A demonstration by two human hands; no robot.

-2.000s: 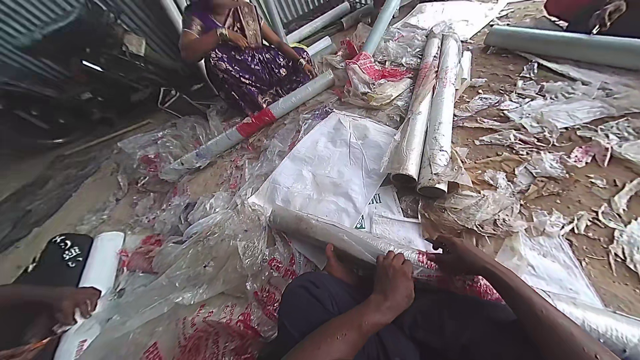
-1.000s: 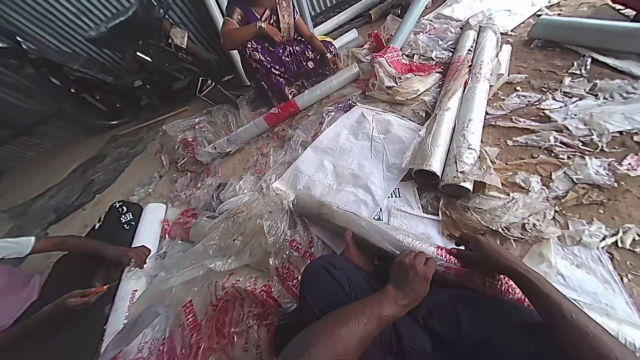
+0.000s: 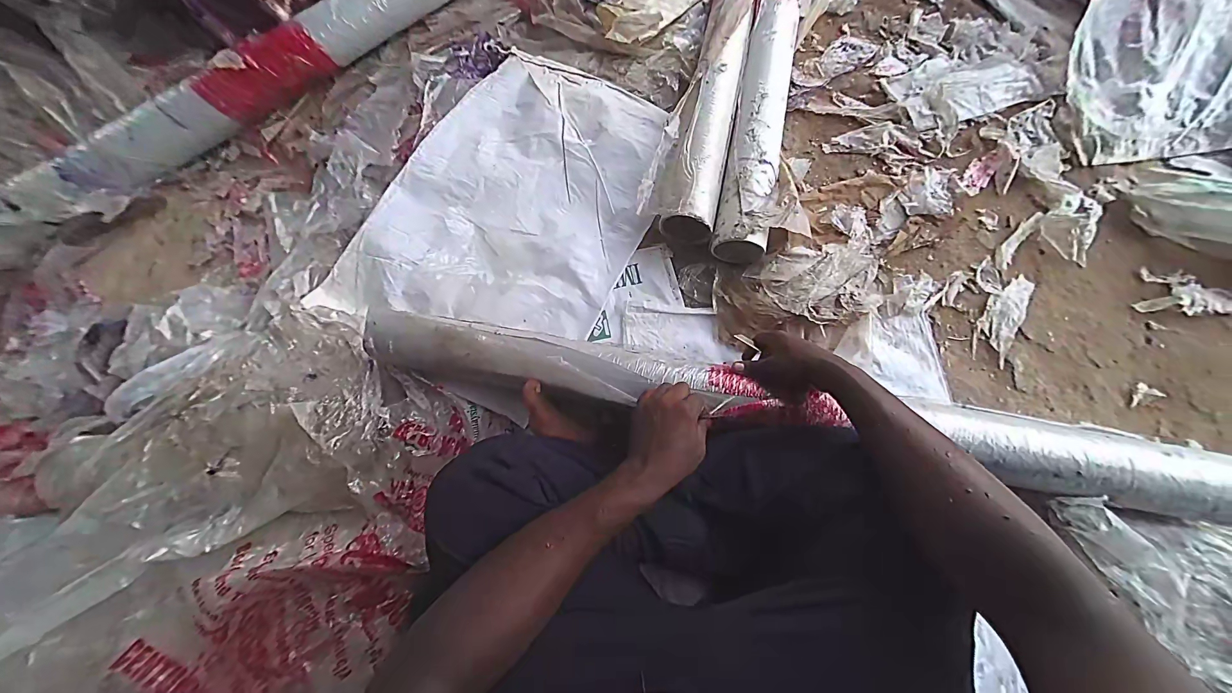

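Observation:
A long pipe wrapped in clear plastic film (image 3: 1088, 452) lies across my lap, its left end over a white woven sack (image 3: 510, 192). Red-printed film (image 3: 736, 380) covers its middle. My left hand (image 3: 667, 431) is closed on the film at the pipe's near side, fingers curled. Just right of it, my right hand (image 3: 784, 366) bends over the red-printed part, thumb and fingertips near a thin pale tip; whether it grips this is unclear. One bare foot (image 3: 553, 414) shows under the pipe.
Two silvery wrapped pipes (image 3: 707, 125) lie beyond the sack, open ends toward me. A pipe with a red band (image 3: 265, 72) lies at upper left. Loose plastic sheeting (image 3: 221, 443) covers the ground at left; torn plastic scraps (image 3: 1006, 308) litter the soil at right.
The view has tilted down, so the other people are out of it or cut off. Both my hands stay at about the same part of the pipe.

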